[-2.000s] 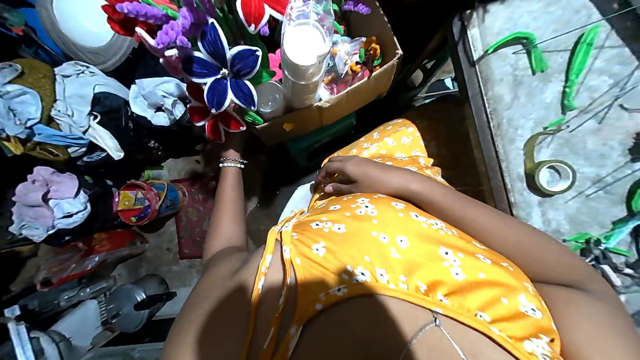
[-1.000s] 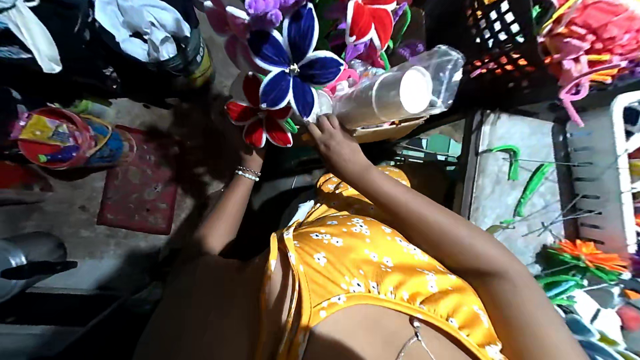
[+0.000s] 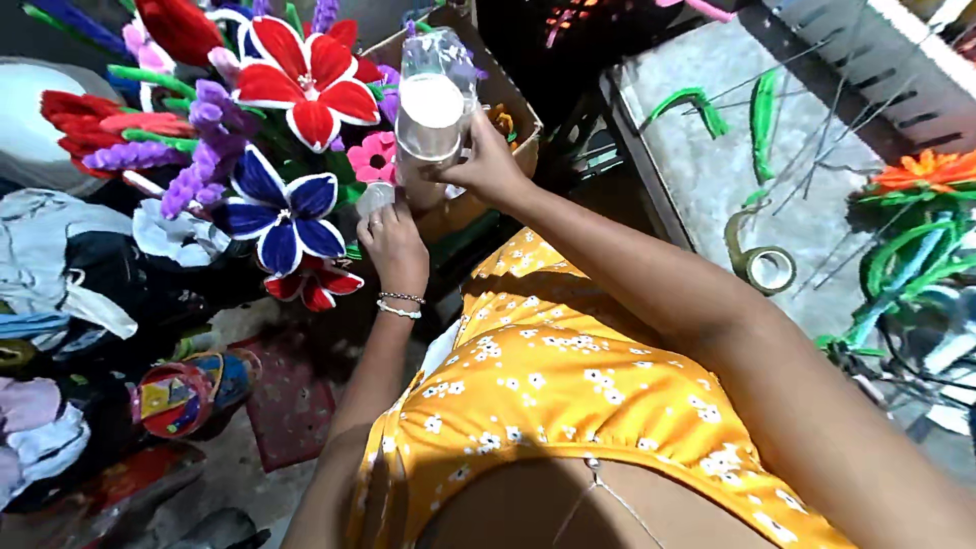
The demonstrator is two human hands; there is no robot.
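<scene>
My right hand (image 3: 488,164) is closed around a clear plastic sleeve of stacked cups (image 3: 431,114), which stands tilted at the edge of a cardboard box (image 3: 522,114). My left hand (image 3: 395,236), with bracelets at the wrist, has its fingers on a small clear cup (image 3: 376,200) beside the sleeve; how firmly they hold it cannot be told. Left of both hands are fuzzy craft flowers: a red one with white edges (image 3: 307,80), a blue one with white edges (image 3: 282,212), a small pink one (image 3: 374,158) and purple sprigs (image 3: 206,114).
At the right, a grey board (image 3: 686,69) carries green fuzzy strips (image 3: 762,126), thin wires and a roll of tape (image 3: 770,270). An orange flower (image 3: 926,171) lies beyond. Piled clothes (image 3: 61,229) and a colourful bucket (image 3: 171,400) are at the left.
My right hand has moved from my lap to the cup sleeve. The sleeve lay more sideways one second ago and now points more upward. The view has shifted.
</scene>
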